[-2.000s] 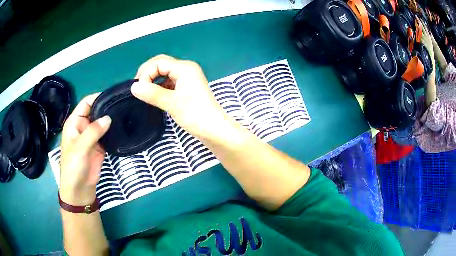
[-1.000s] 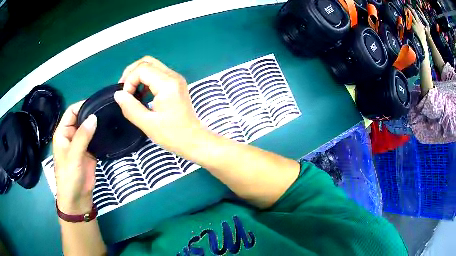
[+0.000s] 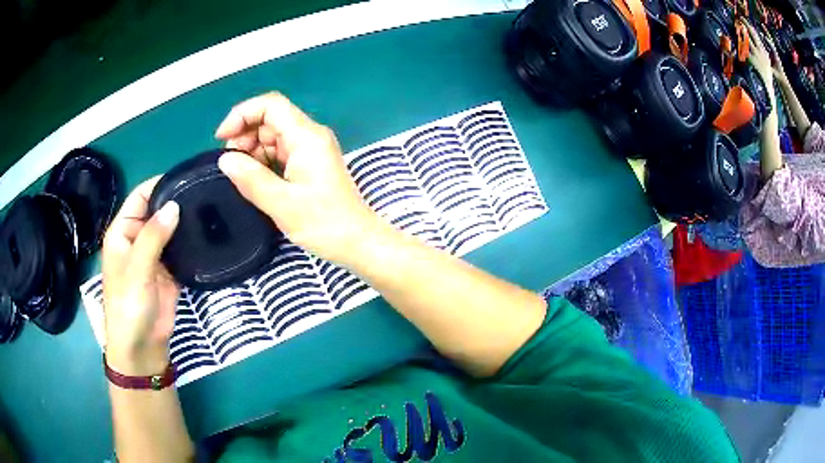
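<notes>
A black round end cover is held above the bench with its recessed face up. My left hand grips its left edge, thumb on the face. My right hand is at the cover's upper rim, with the thumb on the rim and the fingers curled behind it. Whether a strip is between the right fingertips cannot be seen. The white sheet with columns of black arc strips lies on the green bench, partly hidden under the cover and hands.
Several black covers lie in a cluster at the left. Black speakers with orange straps stand at the upper right. A blue lined bin and blue crates are at the right. Another person's arm shows there.
The cover has shifted slightly left and is tilted flatter, showing more of its face. My right hand has stayed along the upper rim, its fingers a little more spread.
</notes>
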